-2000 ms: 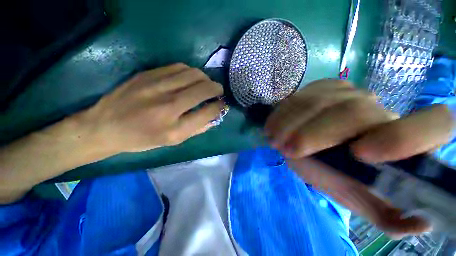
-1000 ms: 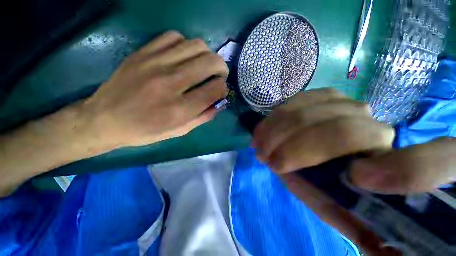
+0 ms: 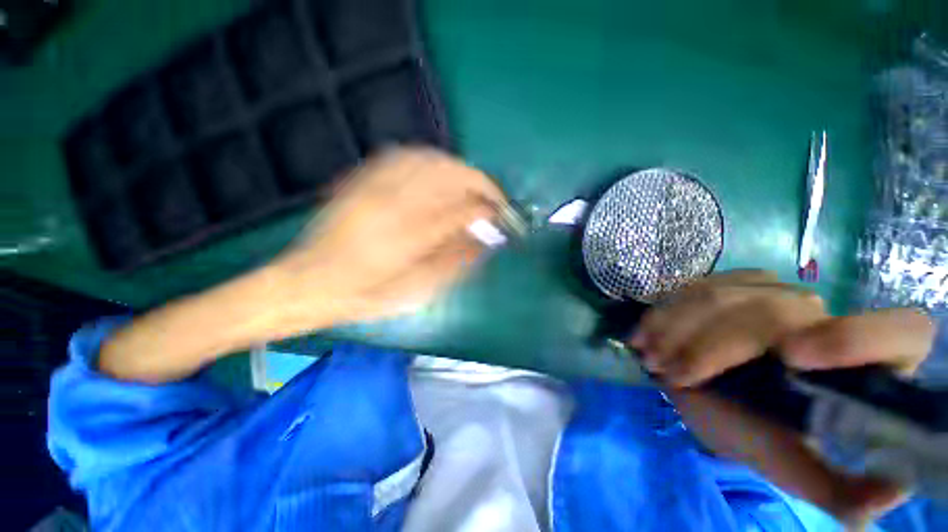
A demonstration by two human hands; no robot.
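Observation:
My left hand [image 3: 400,244] is blurred and holds a small module [image 3: 507,220] at its fingertips, left of the screw plate. The module's edge looks thin and round; the rest is hidden by the fingers. My right hand [image 3: 738,322] grips the electric screwdriver [image 3: 769,387], dark at the front with a pale grey body. Its black front end points left, just below the screw plate. The round perforated screw plate [image 3: 624,239] lies on the green bench, with silvery grains over its right half. A white tab [image 3: 568,213] lies at the plate's left edge.
A black compartment tray [image 3: 244,114] with two rows of square pockets lies at upper left. Silver tweezers [image 3: 813,203] with a reddish end lie right of the plate. A clear blister tray [image 3: 915,197] is at the far right. The green bench [image 3: 644,83] extends behind the plate.
The view has shifted, bringing the black tray into sight and the plate lower and to the right. My left hand has moved away from the screwdriver's front end, still with the module.

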